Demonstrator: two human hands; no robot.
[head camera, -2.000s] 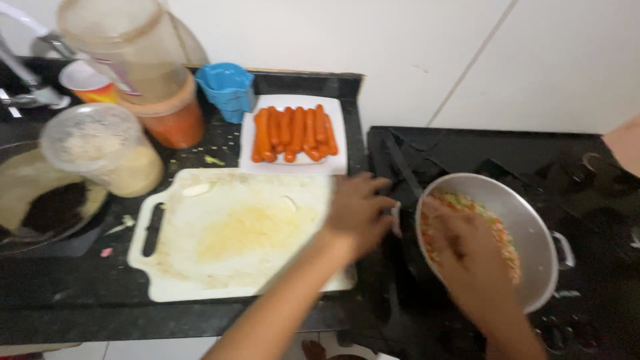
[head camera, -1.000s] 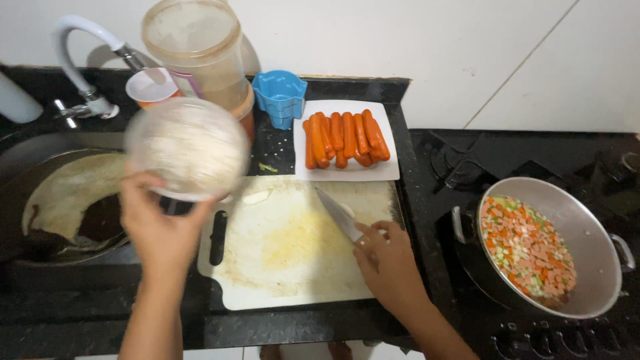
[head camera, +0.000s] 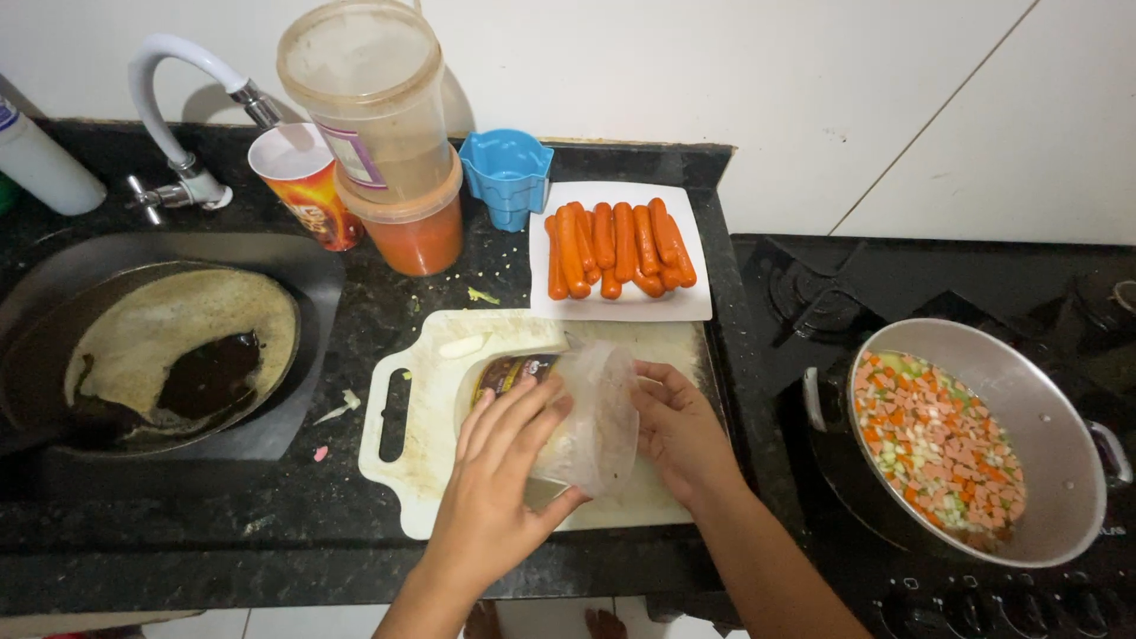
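Over the white plastic cutting board (head camera: 417, 355), my left hand (head camera: 510, 461) grips a clear plastic tub (head camera: 577, 426) with a dark label, tipped on its side. My right hand (head camera: 679, 426) touches the tub's lid end from the right, fingers bent around its edge. A small part of a knife blade (head camera: 572, 339) shows behind the tub; the rest is hidden. A pale piece of garlic or onion (head camera: 463, 345) lies at the board's upper left. Behind the board, several orange-red sausages (head camera: 621, 240) rest on a white square plate (head camera: 683, 309).
To the right, a metal pot (head camera: 1056, 444) of diced vegetables and pink cubes stands on the black stove (head camera: 781, 257). Stacked plastic tubs (head camera: 382, 106), a paper cup (head camera: 311, 191) and a blue container (head camera: 506, 177) stand behind. A pan (head camera: 177, 355) sits in the sink at left.
My left hand has brought the tub from the left to over the board and tipped it. My right hand has let go of the knife and moved to the tub.
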